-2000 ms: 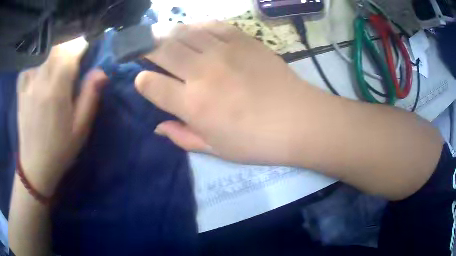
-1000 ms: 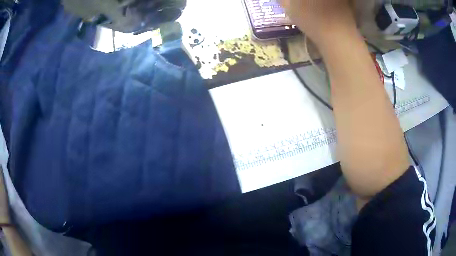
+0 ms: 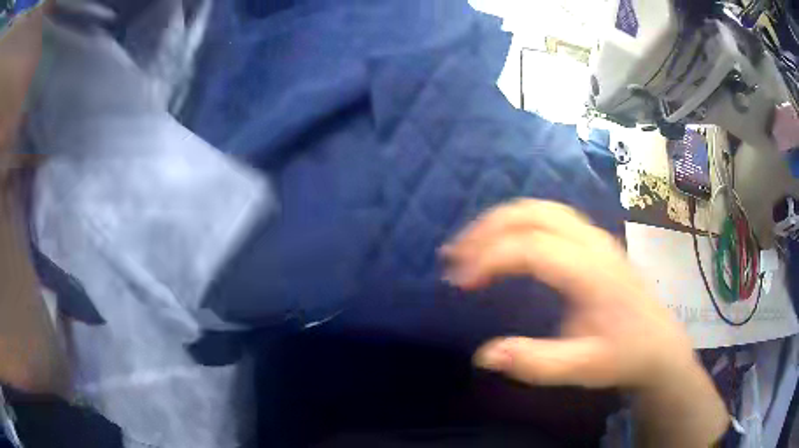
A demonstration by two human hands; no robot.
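Navy quilted shell fabric (image 3: 420, 175) covers the middle of the view, with diamond stitch lines on its right part. A pale blue-grey panel (image 3: 149, 201) lies folded at its left, blurred. My right hand (image 3: 561, 297) is over the lower right of the navy fabric, blurred, thumb and fingers apart, holding nothing. At the far left edge a blurred forearm shows; my left hand itself cannot be made out. The sewing machine head (image 3: 675, 70) stands at the upper right, with the navy fabric's edge near its needle area.
A phone (image 3: 690, 162) with a lit screen lies right of the worn machine bed. Shears with green (image 3: 725, 262) and red (image 3: 747, 262) handles and a black cable lie on the white ruled tabletop (image 3: 657, 262). A small white device (image 3: 787, 214) is at the right edge.
The view has swung left, so machine, phone and shears now sit further right. My right hand has left the phone and is over the navy fabric. The pale panel has come into view.
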